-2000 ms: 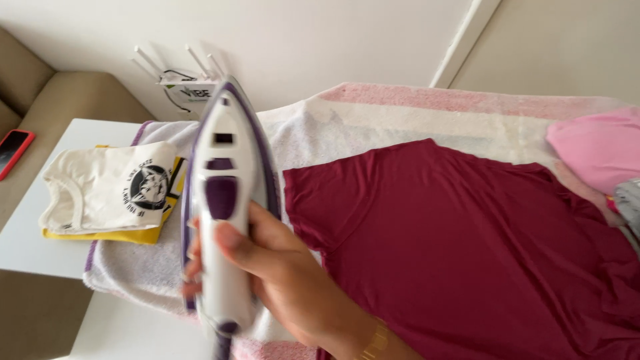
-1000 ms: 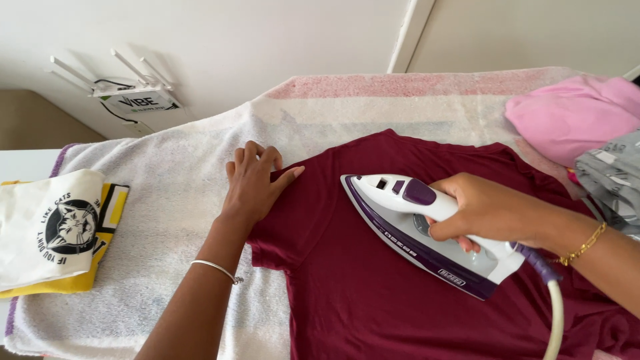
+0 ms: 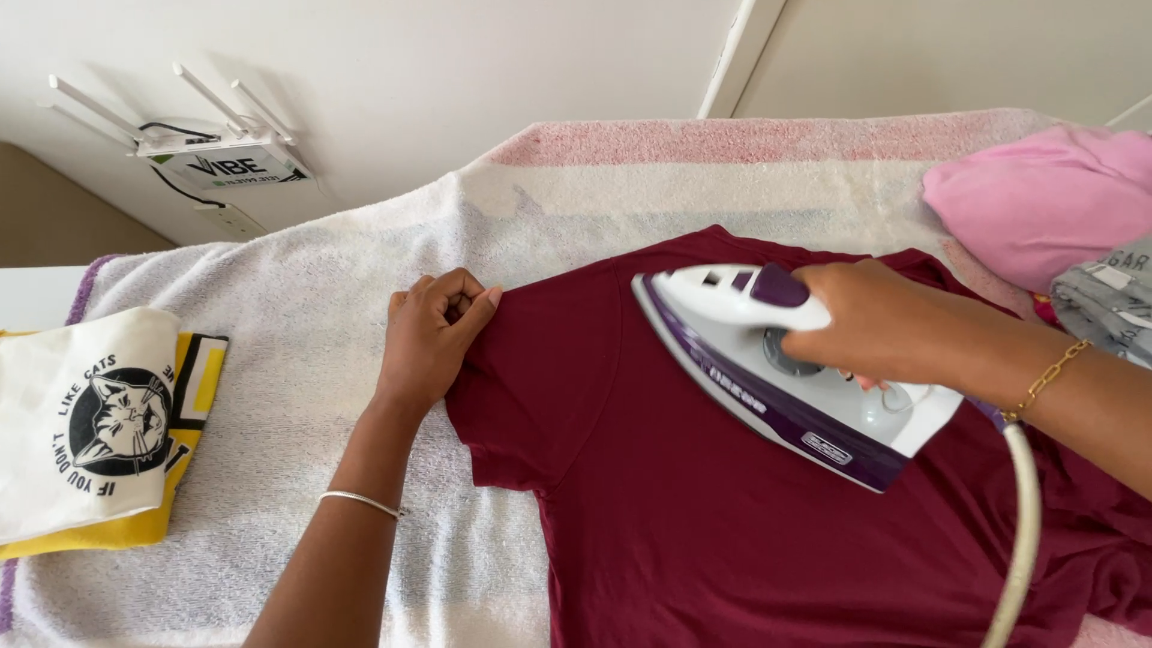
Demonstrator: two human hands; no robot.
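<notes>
A maroon short-sleeved T-shirt lies spread on a striped towel. My left hand pinches the outer edge of its sleeve between thumb and fingers. In my right hand is the handle of a white and purple steam iron, its soleplate over the shirt near the shoulder and its tip pointing up and left. Whether the soleplate presses fully on the cloth cannot be told. The iron's pale cord runs from its heel down across the shirt.
Folded white and yellow garments lie at the left edge. A pink cloth and a grey printed garment are heaped at the far right. Beyond the towel, a white router with antennas hangs on the wall above a socket.
Two seconds ago the iron was held upright at the left; since then it has come over the shirt. My left hand, out of view at first, now grips the sleeve edge.
</notes>
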